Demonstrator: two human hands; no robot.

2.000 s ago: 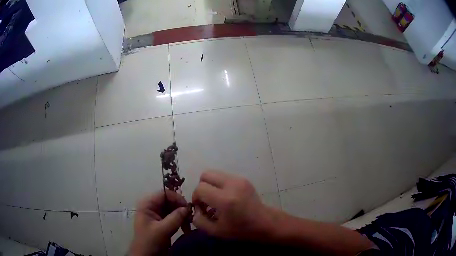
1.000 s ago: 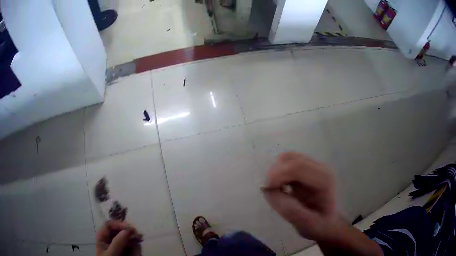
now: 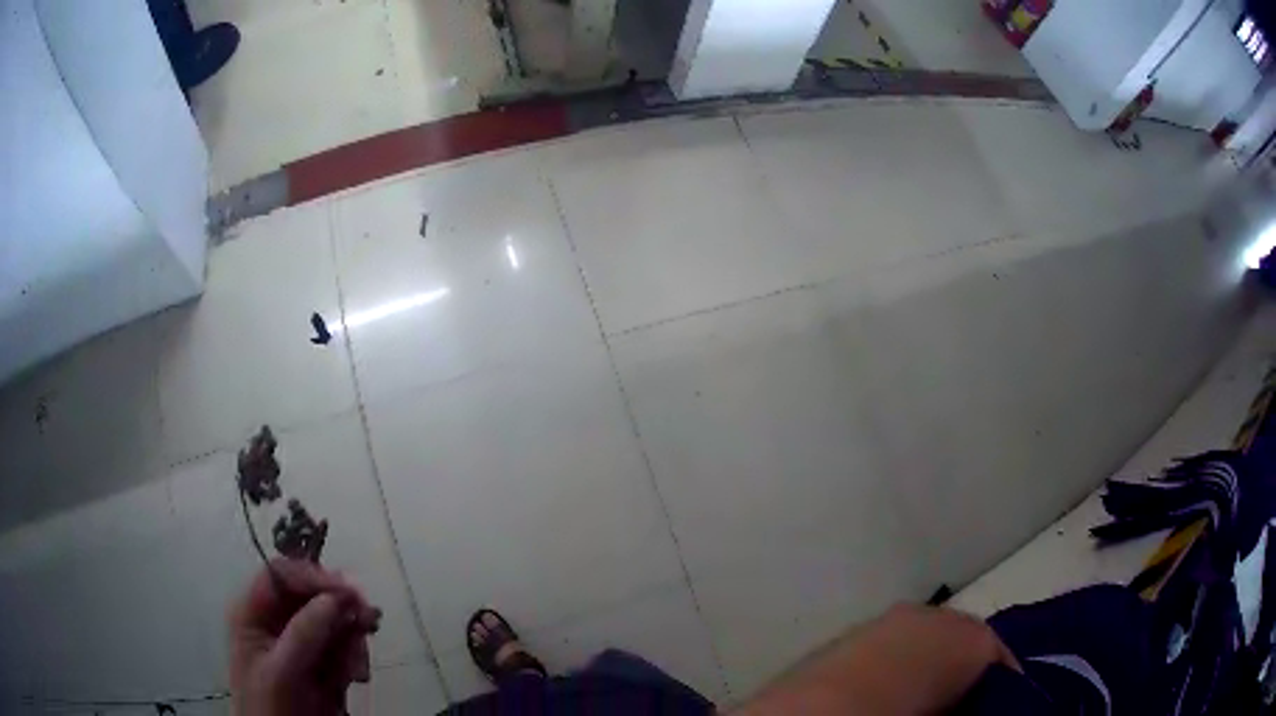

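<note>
My left hand (image 3: 301, 636) is at the lower left, its fingertips pinched on the thin stem of a brown cluster (image 3: 259, 469). The cluster stands up above the fingers in two knobbly clumps on the stem. A small brown bit shows at the right side of the fingertips. Of my right arm only the bare forearm or wrist shows at the bottom edge, right of centre; the hand itself is cut off by the edge, so what it holds is hidden.
Pale tiled floor (image 3: 784, 406) with dark scraps (image 3: 319, 329). White partitions (image 3: 98, 182) stand at left and top right, a white pillar (image 3: 749, 42) at the top. Dark and striped cloth pieces (image 3: 1168, 497) lie at right beside yellow-black tape. My sandalled foot (image 3: 493, 643) shows below.
My right hand has parted from the cluster and dropped out of view at the bottom. My left hand still holds the cluster, now farther left. The floor view has shifted.
</note>
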